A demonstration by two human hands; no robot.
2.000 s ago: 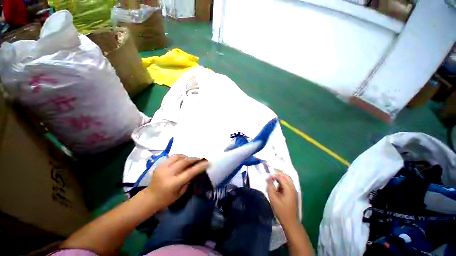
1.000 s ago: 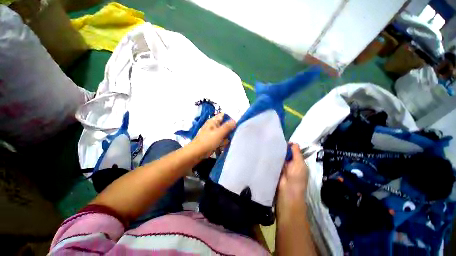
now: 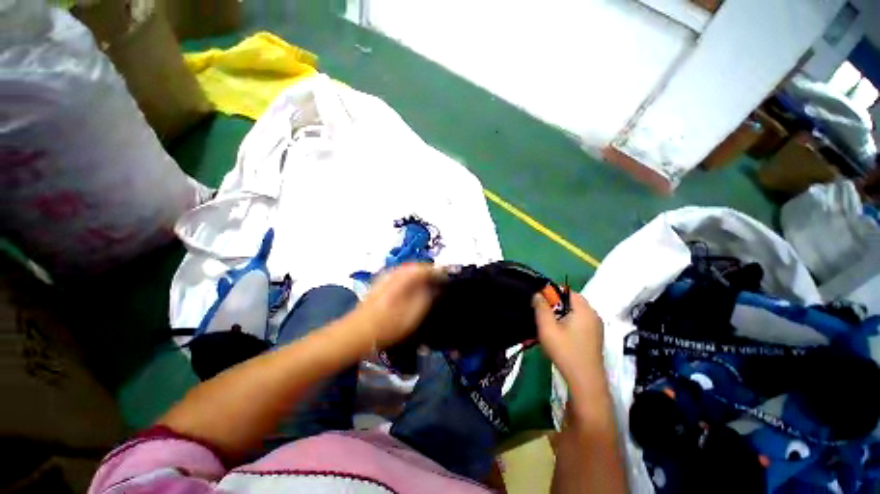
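Note:
My left hand grips the left end of a black fabric section above my lap. My right hand grips its right end, beside a small orange patch. A printed black strap with white letters hangs below it. Any blue part of this piece is mostly hidden. A blue plush bag with a pale belly and black section lies on the white sack at the left. A small blue plush piece with dark cords lies on the sack beyond my hands.
An open white bulk sack full of blue and black plush bags stands at right. A stuffed white sack and a carton are at left. A yellow sack lies beyond. A pale yellow piece is near my right knee.
The plush bag held with its tail up and pale belly showing has been turned. Its black section is now raised and stretched between both hands, with orange and a printed strap showing.

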